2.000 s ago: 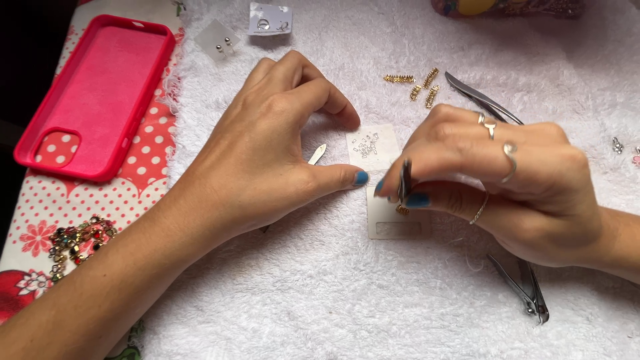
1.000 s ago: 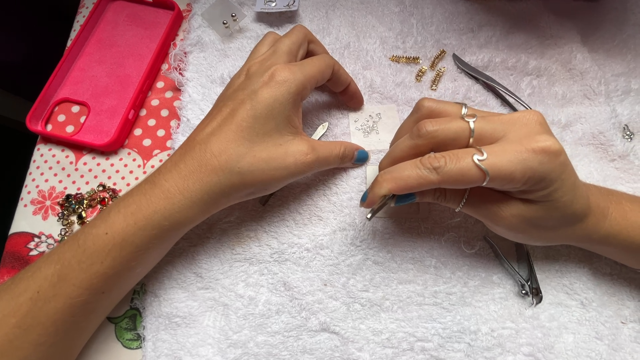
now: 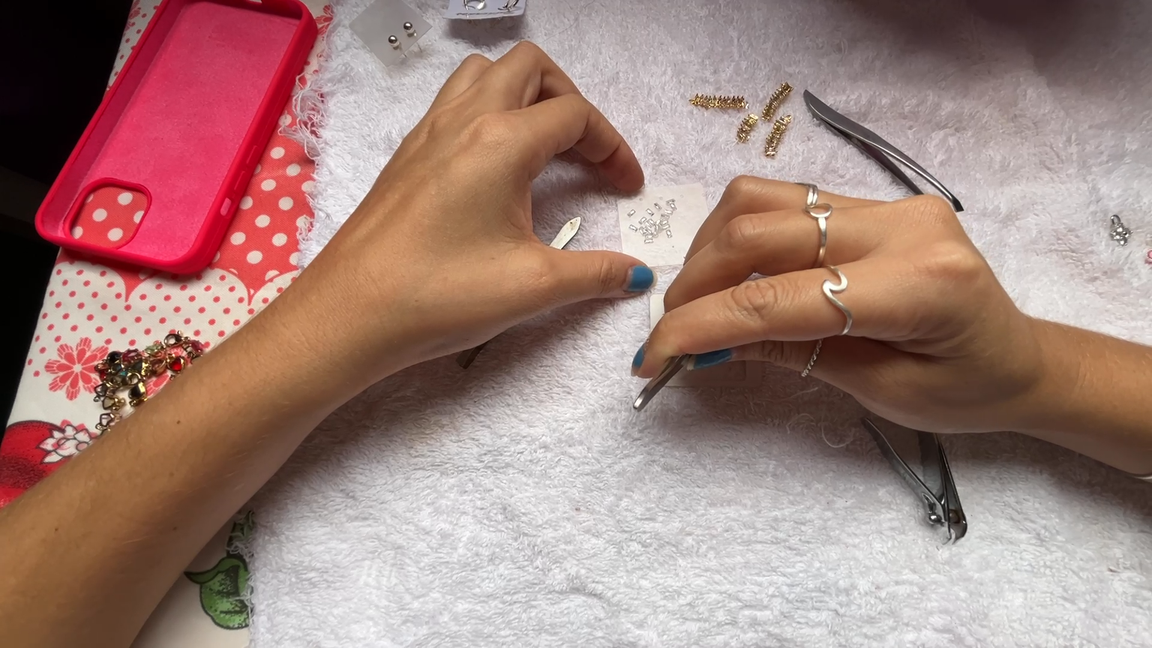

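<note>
My left hand (image 3: 504,216) rests on the white towel, thumb and index finger apart at the left edge of a small white card (image 3: 684,207). Several tiny clear rectangular stones (image 3: 652,221) lie on that card. Under my left hand lies a thin metal tool (image 3: 565,232), its middle hidden. My right hand (image 3: 828,297), with silver rings on it, pinches a slim metal tool (image 3: 660,383), seemingly tweezers; its far part is hidden by the fingers. Below my right hand, a second pale card (image 3: 657,308) is mostly covered.
Gold coiled pieces (image 3: 777,135) and a dark metal handled tool (image 3: 877,148) lie beyond my right hand, nail clippers (image 3: 931,486) nearer me. Ball earrings on a card (image 3: 391,31) are at the top. At left are a pink phone case (image 3: 180,135) and colored-stone jewelry (image 3: 135,373).
My right hand has tilted, and the tool in it now points down toward the lower left instead of standing over the lower card. My left hand has stayed beside the cards.
</note>
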